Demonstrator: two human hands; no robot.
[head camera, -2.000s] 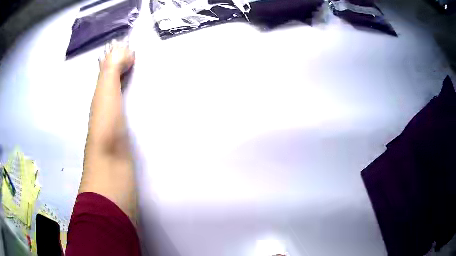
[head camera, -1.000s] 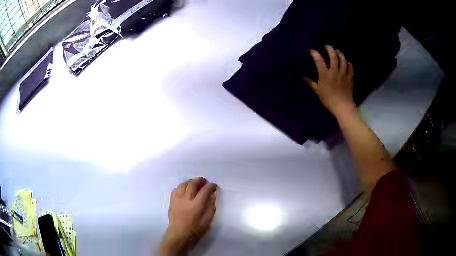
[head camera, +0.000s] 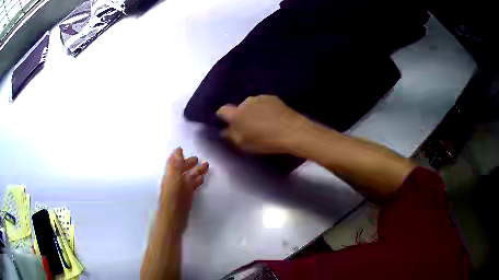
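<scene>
A dark purple, nearly black garment stack (head camera: 306, 60) lies on the white table (head camera: 109, 142), from the centre to the upper right. My right hand (head camera: 260, 124) is closed on the near left part of a dark garment piece. The fabric under and in front of this hand is blurred by motion. My left hand (head camera: 185, 169) is over the table to the left of the fabric, with fingers apart and nothing in it.
Packed garments in shiny clear bags (head camera: 90, 24) and a small purple packed garment (head camera: 30, 65) lie at the far left. A black case (head camera: 47, 240) lies on yellow papers (head camera: 19, 210) at the near left. The table's near edge runs diagonally at right.
My right hand has moved left and nearer, from lying on the stack to gripping a piece, which now reaches further left. My left hand has moved left and farther away, its fingers opening.
</scene>
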